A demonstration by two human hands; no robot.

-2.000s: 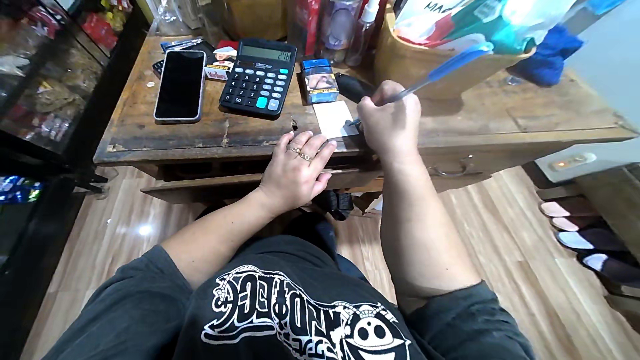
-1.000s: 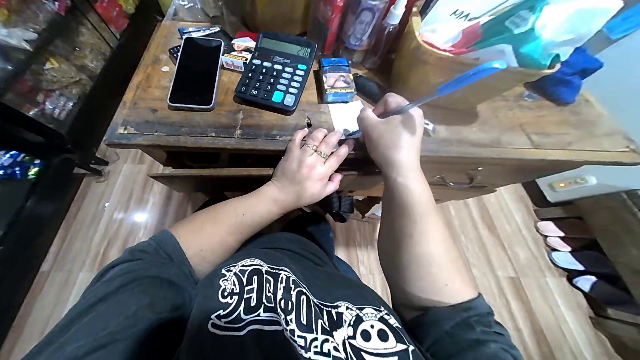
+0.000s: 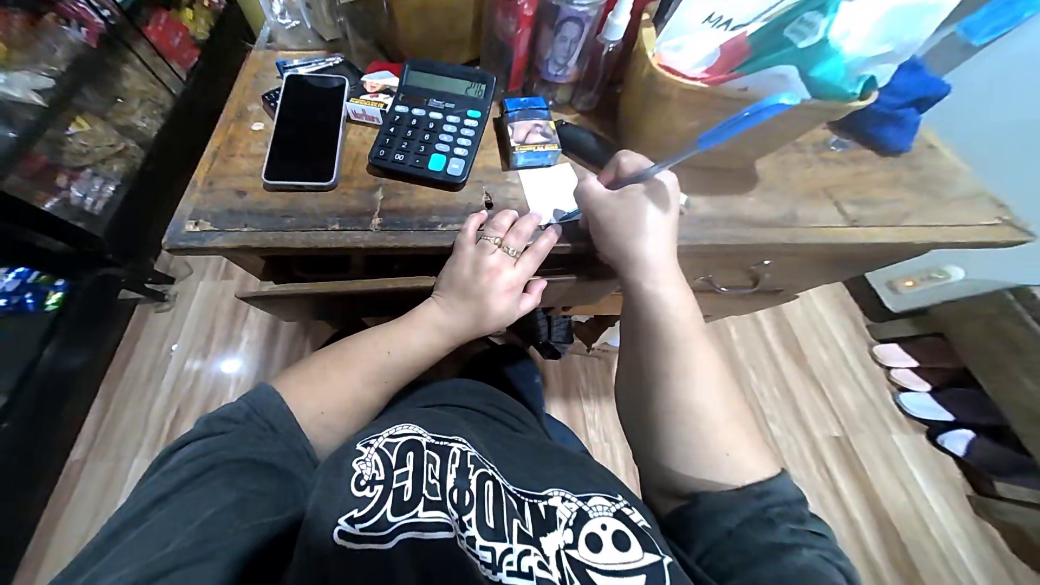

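My right hand [image 3: 632,215] grips a blue pen [image 3: 699,145], its tip down at the lower edge of a small white paper [image 3: 549,192]. Fingertips of my left hand [image 3: 494,272], which wears rings, rest at the paper's lower left by the wooden desk's front edge; this hand holds nothing that I can see. Just behind the paper stands a blue cigarette pack [image 3: 530,134]. A black calculator [image 3: 433,123] with figures on its display lies to the left of the pack, and a smartphone [image 3: 306,130] with a dark screen lies farther left.
A tan bin [image 3: 691,106] of plastic bags stands at the back right, beside a blue cloth [image 3: 892,110]. Bottles, one a spray bottle [image 3: 603,61], line the back. Below the desktop a drawer [image 3: 349,296] juts out. Slippers [image 3: 951,402] sit at the right; a shelf of packets is at the left.
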